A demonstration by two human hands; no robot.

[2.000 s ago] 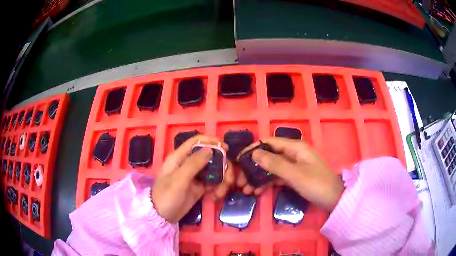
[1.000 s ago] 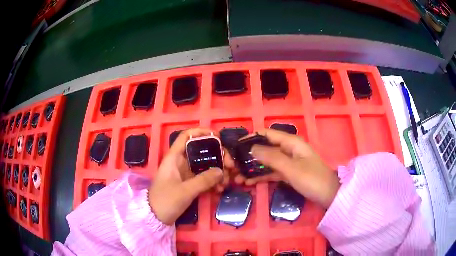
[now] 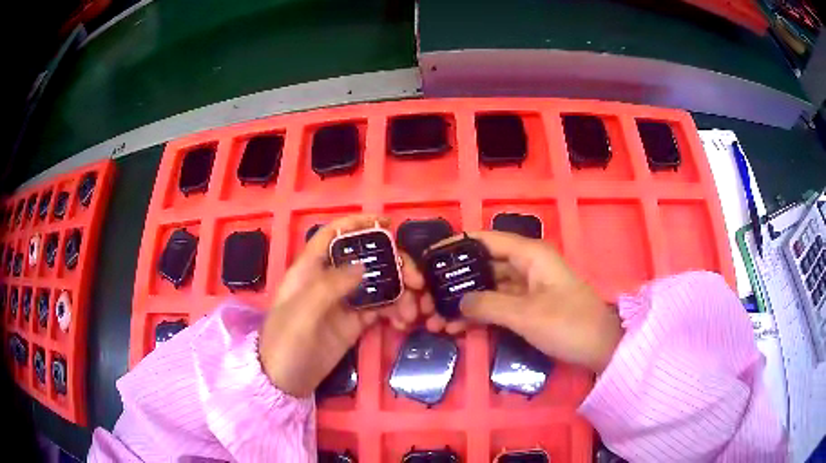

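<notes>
My left hand (image 3: 312, 303) holds a light-cased smartwatch (image 3: 367, 269), its screen up and showing white menu lines on black. My left thumb lies over the left part of that screen. My right hand (image 3: 543, 303) holds a black smartwatch (image 3: 457, 274), also screen up with white menu lines. My right thumb is at its lower edge. Both watches are side by side above the red compartment tray (image 3: 376, 203), where several dark watches sit in pockets. Two watches below my hands have shiny, pale screens (image 3: 425, 366).
A second red tray (image 3: 91, 316) with small watches, some pale, lies at the left edge. At the right are record sheets (image 3: 720, 167), a blue pen (image 3: 751, 194), a green-edged clipboard and a calculator (image 3: 809, 258). A raised green shelf (image 3: 589, 45) with metal edging stands ahead.
Both screens have changed to white menu lines. My left thumb has moved up from the lower edge onto the screen. My right thumb has moved down to the black watch's lower edge.
</notes>
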